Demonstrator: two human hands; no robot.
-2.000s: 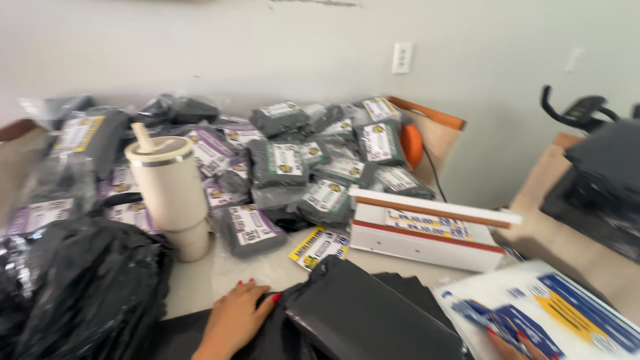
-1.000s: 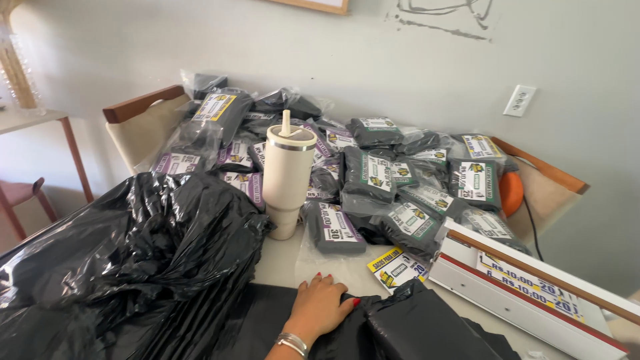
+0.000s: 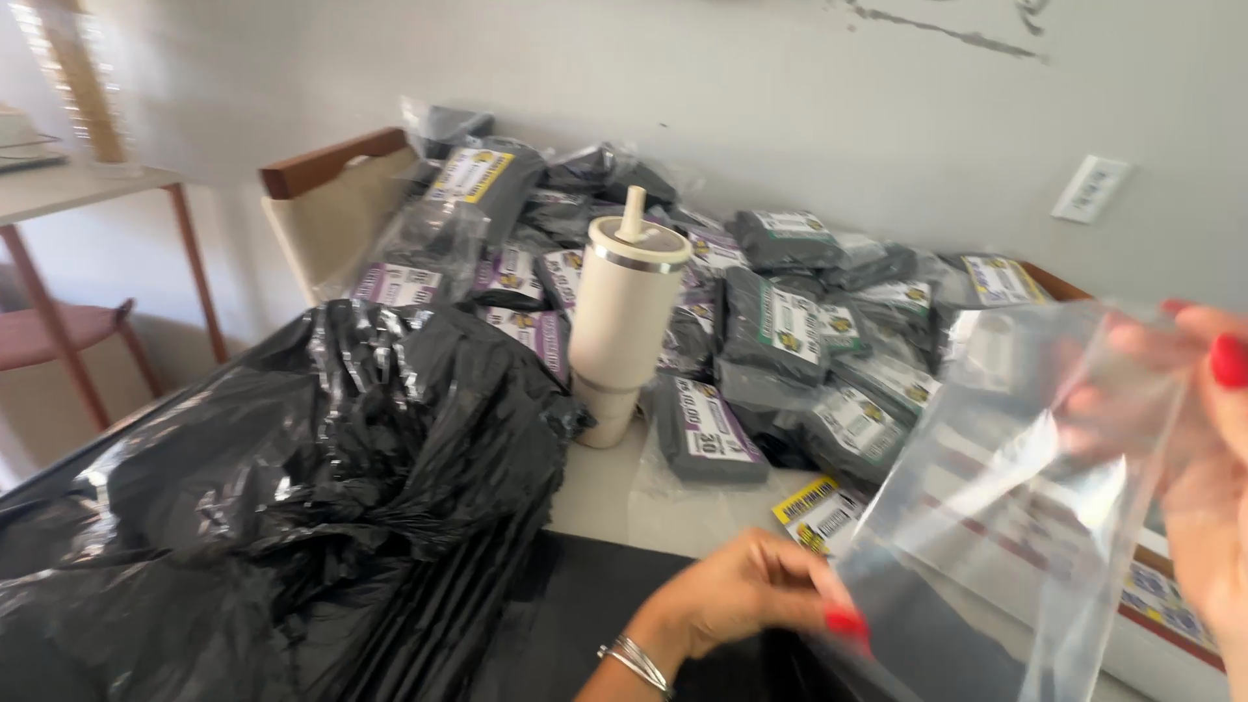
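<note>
My right hand [image 3: 1199,429] grips a clear plastic bag [image 3: 1014,448] at the right edge, its fingers partly seen through the film. Low in the middle, my left hand [image 3: 751,604], with bracelets at the wrist, pinches dark plastic beside the clear bag's lower left side; whether it also holds the bag's edge is unclear. Flat black plastic bags [image 3: 595,595] lie under and left of this hand. A large heap of crumpled black plastic [image 3: 390,419] fills the left. A yellow and white printed card [image 3: 817,512] lies just beyond my left hand.
A cream tumbler with a straw [image 3: 624,331] stands mid-table. Behind it are several packed dark bundles [image 3: 775,322] with printed labels. A white box [image 3: 985,546] shows behind the clear bag. A chair [image 3: 341,195] stands beyond the table, and a side table [image 3: 88,190] at far left.
A clear bag is now in my right hand, which neither earlier frame plainly shows holding it. My left hand, earlier spread on the black plastic, is now closed on dark plastic.
</note>
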